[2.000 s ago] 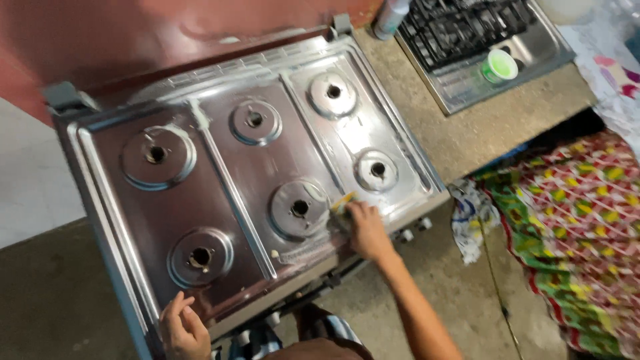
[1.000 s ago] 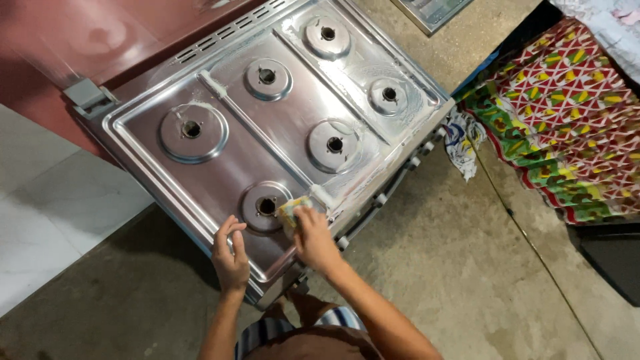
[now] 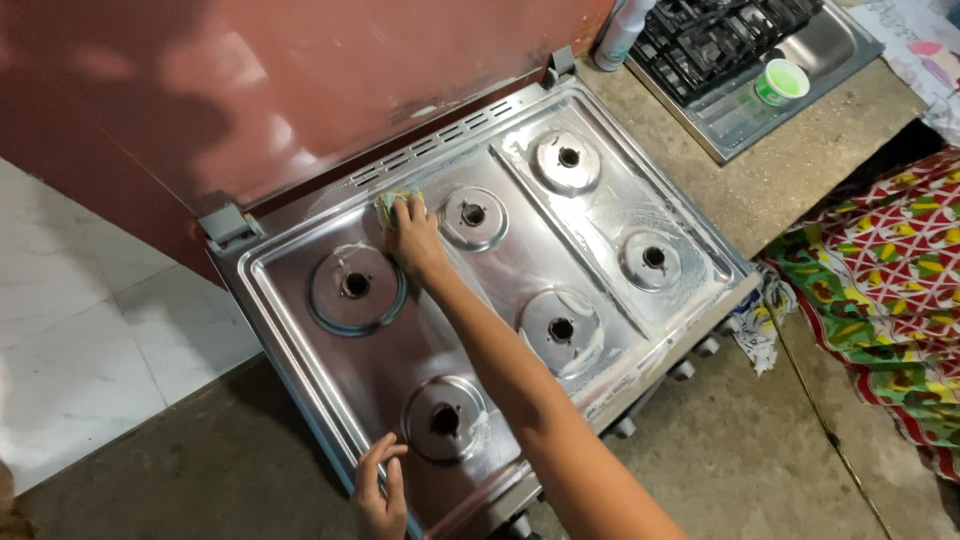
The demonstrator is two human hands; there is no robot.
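Observation:
My right hand (image 3: pixel 414 236) presses a yellow-green sponge (image 3: pixel 391 206) onto the stainless-steel gas stove top (image 3: pixel 442 322), near its back edge, between the back-left burner recess and the back-middle one. White suds streak the metal, mostly around the right and front burner recesses. My left hand (image 3: pixel 381 484), fingers apart and holding nothing, is at the front-left edge of the stove beside the front-left burner recess (image 3: pixel 445 420). The grates are off the stove, and the burner holes are bare.
The stove's raised reddish lid (image 3: pixel 337 82) stands behind. On the concrete counter (image 3: pixel 847 142) at right are a steel sink (image 3: pixel 739 120) with black grates (image 3: pixel 705 45), a tub of green liquid (image 3: pixel 781 82) and a bottle (image 3: pixel 624 34). A patterned cloth (image 3: pixel 900 300) hangs below.
My right hand with the sponge has gone from the front of the stove, by the front-left burner recess, to the back edge. My left hand stays near the front-left edge. The view has shifted.

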